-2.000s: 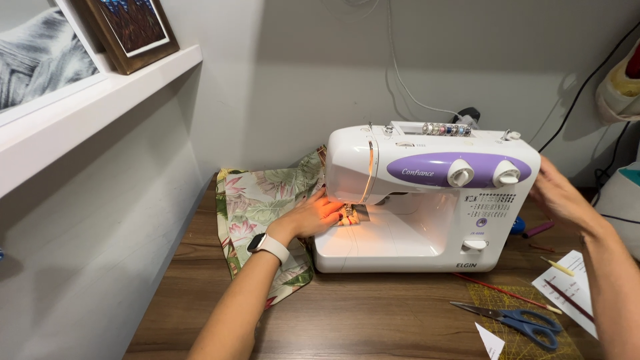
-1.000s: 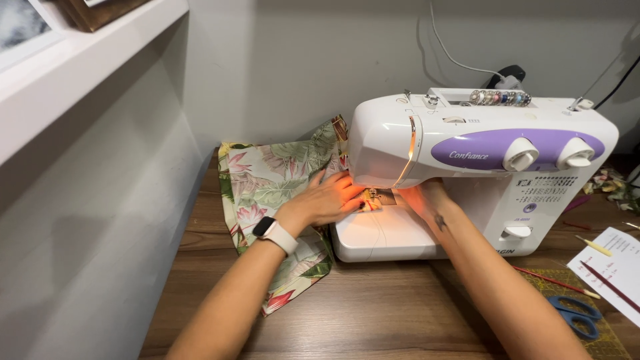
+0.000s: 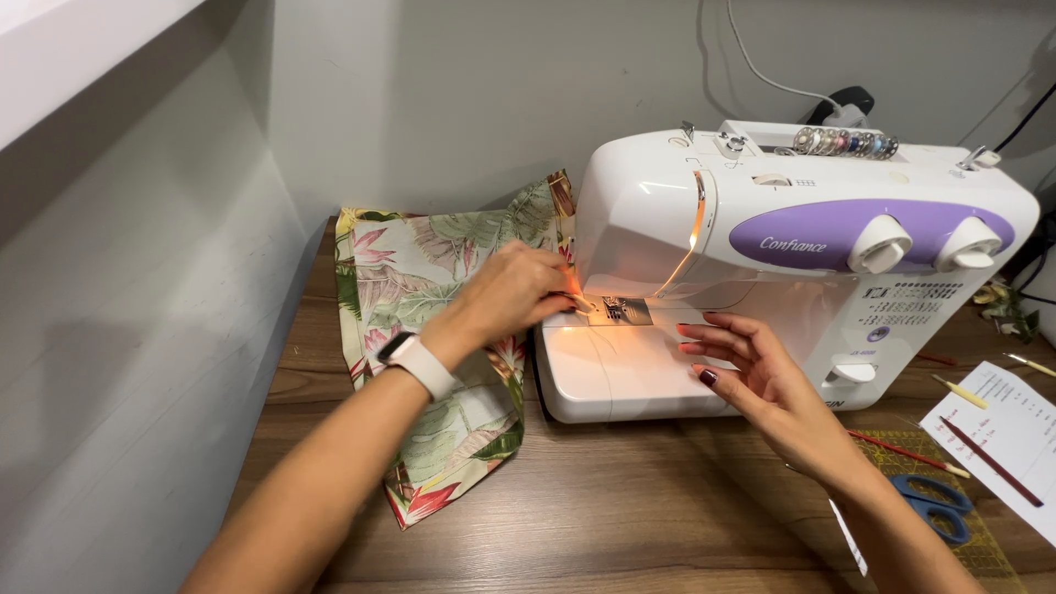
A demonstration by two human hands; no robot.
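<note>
A white and purple Elgin sewing machine (image 3: 643,206) stands on the wooden table, its lamp lit over the metal needle plate (image 3: 629,310). Just left of that plate, my left hand (image 3: 516,289), with a watch on the wrist, pinches the edge of a floral-print fabric (image 3: 437,247). The fabric lies left of the machine, its far corner against the wall. My right hand (image 3: 755,371) hovers over the front of the machine bed (image 3: 643,379), fingers spread and holding nothing. A loose thread (image 3: 609,371) trails over the bed. The needle tip is hard to make out.
Blue-handled scissors (image 3: 932,503) lie on a yellow-gridded cutting mat (image 3: 986,549) at the lower right. Beside them are pencils (image 3: 990,462) and a paper with writing (image 3: 1015,429). Bobbins (image 3: 846,142) sit on top of the machine. A white shelf (image 3: 82,49) juts out at the upper left.
My left hand has moved left from the needle area, drawing the fabric edge off the needle plate. My right hand, under the machine arm one second ago, has come back toward me, fingers apart.
</note>
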